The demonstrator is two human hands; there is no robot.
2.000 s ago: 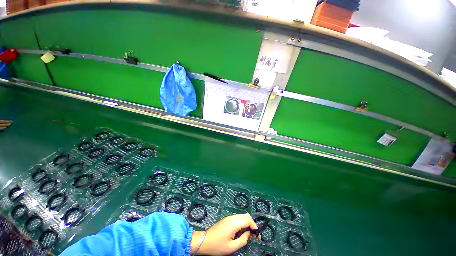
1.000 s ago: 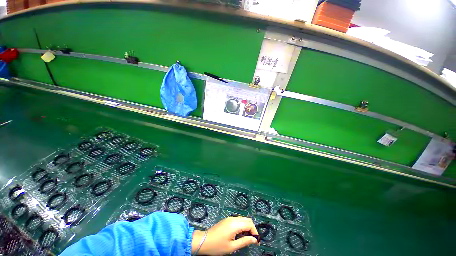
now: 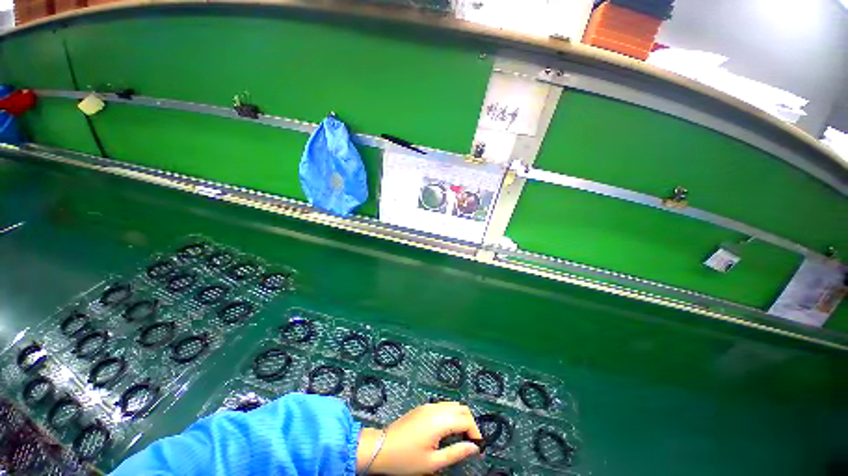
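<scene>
My left hand [image 3: 423,441], bare below a blue sleeve [image 3: 265,437], reaches in from the lower left over the right clear plastic tray [image 3: 414,395]. Its thumb and fingers are closed on a dark part, seemingly a black ring, mostly hidden by the fingers. Black rings, such as this one [image 3: 535,394], lie in the tray's pockets around the hand. The tray's near part is hidden by my hand and sleeve and cut off by the frame. My right hand is not in view.
Another clear tray [image 3: 172,302] with black rings lies at the left on the dark green surface. A low green partition [image 3: 428,84] runs behind, with a blue cloth item [image 3: 333,172] and an instruction sheet [image 3: 437,197] on its rail.
The dark part stuck out past my fingertips two seconds ago; now it sits lower, between thumb and fingers. A brownish thing at the far left edge is gone. My arm has barely moved.
</scene>
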